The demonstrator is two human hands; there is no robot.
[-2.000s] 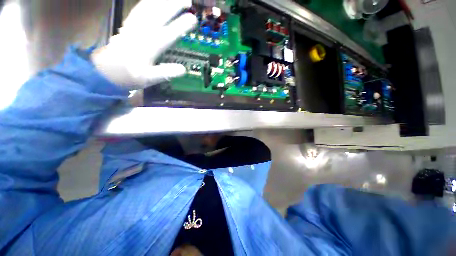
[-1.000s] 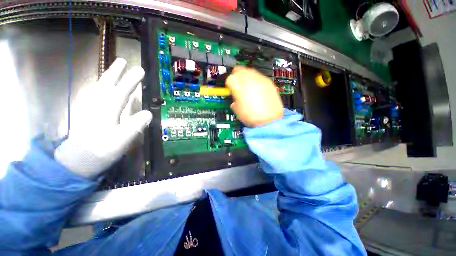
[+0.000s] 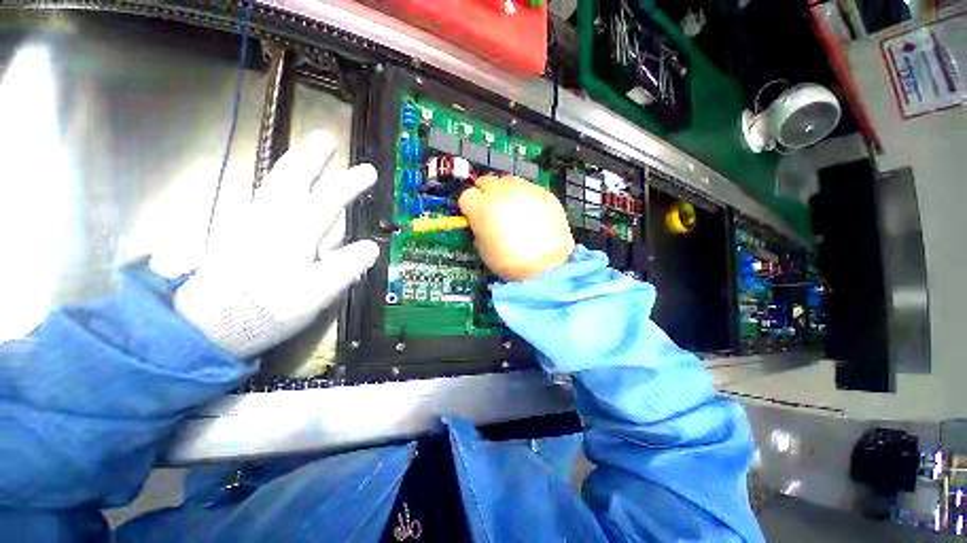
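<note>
A green circuit board (image 3: 435, 316) lies in a black carrier (image 3: 424, 350) on the conveyor. My right hand (image 3: 520, 225) is over the middle of the board, closed around a yellow tool (image 3: 438, 224) whose shaft points left over the board. It hides part of the paired coils (image 3: 451, 168) and the parts below them. My left hand (image 3: 286, 249), in a white glove, is at the carrier's left side with fingers apart. It holds nothing.
A silver conveyor rail (image 3: 371, 416) runs along the near side. A yellow roll (image 3: 681, 217) sits in the gap right of the carrier, before another board (image 3: 769, 286). A red tray (image 3: 477, 27), black parts tray (image 3: 642, 58) and white fan (image 3: 801, 115) are behind.
Two seconds ago my left hand was over the board and my right hand was not visible there. Since one second ago, the yellow tool has shifted slightly relative to the board; the view has shifted too.
</note>
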